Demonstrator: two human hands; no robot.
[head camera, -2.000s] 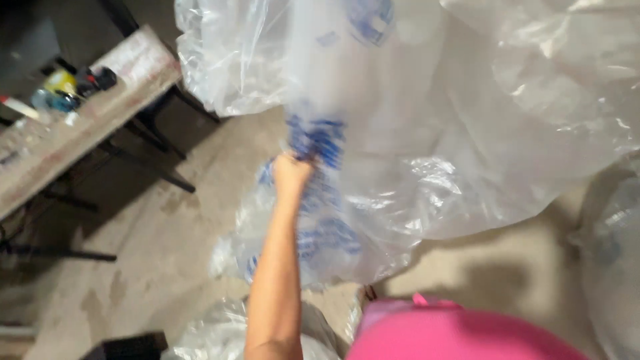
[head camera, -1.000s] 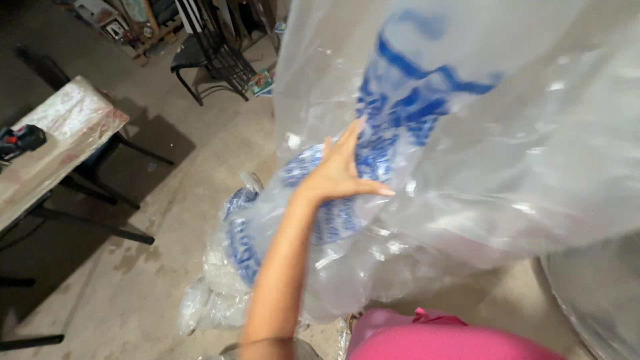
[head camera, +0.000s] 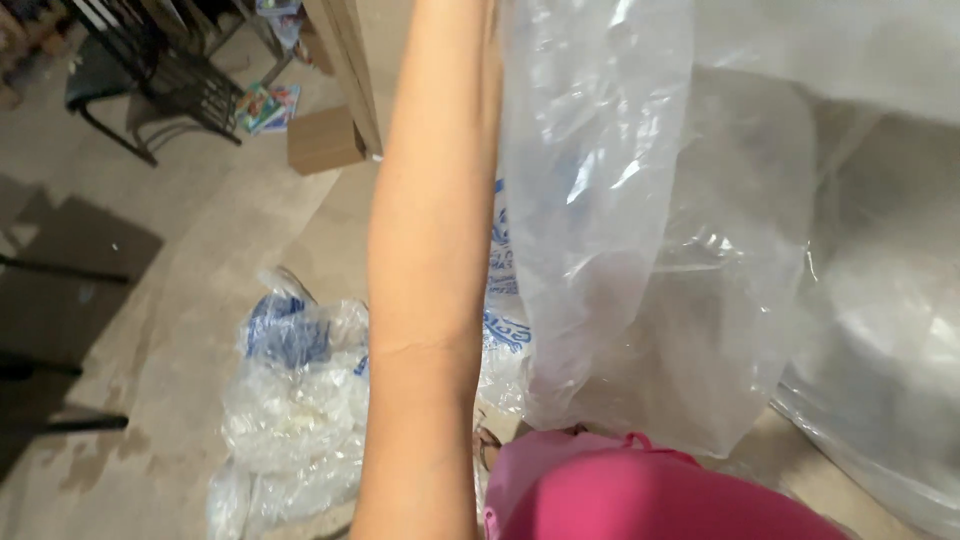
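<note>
My left forearm reaches straight up the middle of the view, and the hand at its end lies beyond the top edge, so what it holds or touches is hidden. Beside the arm, on its right, hangs a large clear plastic bag or sheet (head camera: 600, 187), wrinkled and shiny. Blue print on plastic (head camera: 502, 262) shows between the arm and this sheet. My right hand is not in view. A crumpled heap of clear plastic (head camera: 292, 420), with a blue printed part, lies on the floor left of the arm.
A black chair (head camera: 112, 82) stands at the upper left, near colourful booklets (head camera: 259, 109) and a cardboard box (head camera: 322, 139) on the concrete floor. More clear plastic (head camera: 892, 360) bulges at the right. Dark legs of furniture (head camera: 67, 427) show at the left edge.
My left hand, earlier on the blue-printed plastic, has moved up out of view. The blue print is now largely hidden behind the arm and plastic. The view has shifted, and the tabletop has left it.
</note>
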